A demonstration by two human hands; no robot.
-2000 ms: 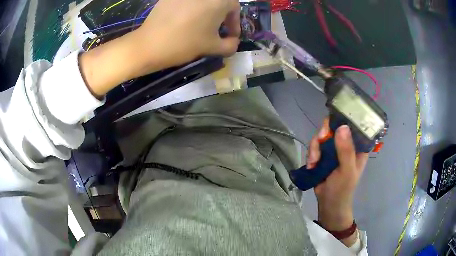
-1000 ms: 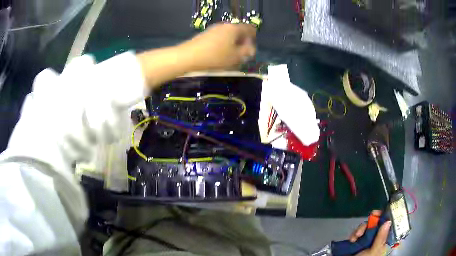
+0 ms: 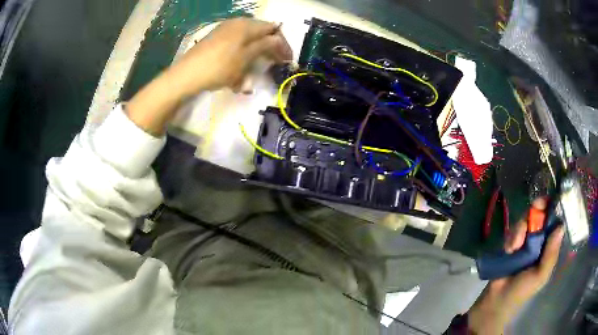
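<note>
The black socket housing [image 3: 334,180] lies on the white board, with yellow-green wires [image 3: 286,108], blue wires [image 3: 393,171] and brown wires looping over it. A circuit board [image 3: 446,190] with a bright blue part sits at its right end. My left hand [image 3: 229,59] is at the housing's left end, fingers curled beside a small dark block [image 3: 280,70]; whether it grips anything is unclear. My right hand [image 3: 534,265] holds the soldering gun [image 3: 515,256] by its dark blue grip at the far right, away from the housing, barrel pointing up.
Red-handled pliers [image 3: 496,214] lie on the green mat between housing and gun. Red wires [image 3: 473,159] lie by white paper [image 3: 473,121]. Yellow rings [image 3: 506,124] lie farther back. Green wires [image 3: 226,12] are at the back left. A coiled black cord [image 3: 262,254] crosses the lap.
My left hand has moved from behind the housing to its left end. The view has shifted and turned. The gun has stayed in my right hand, off to the right.
</note>
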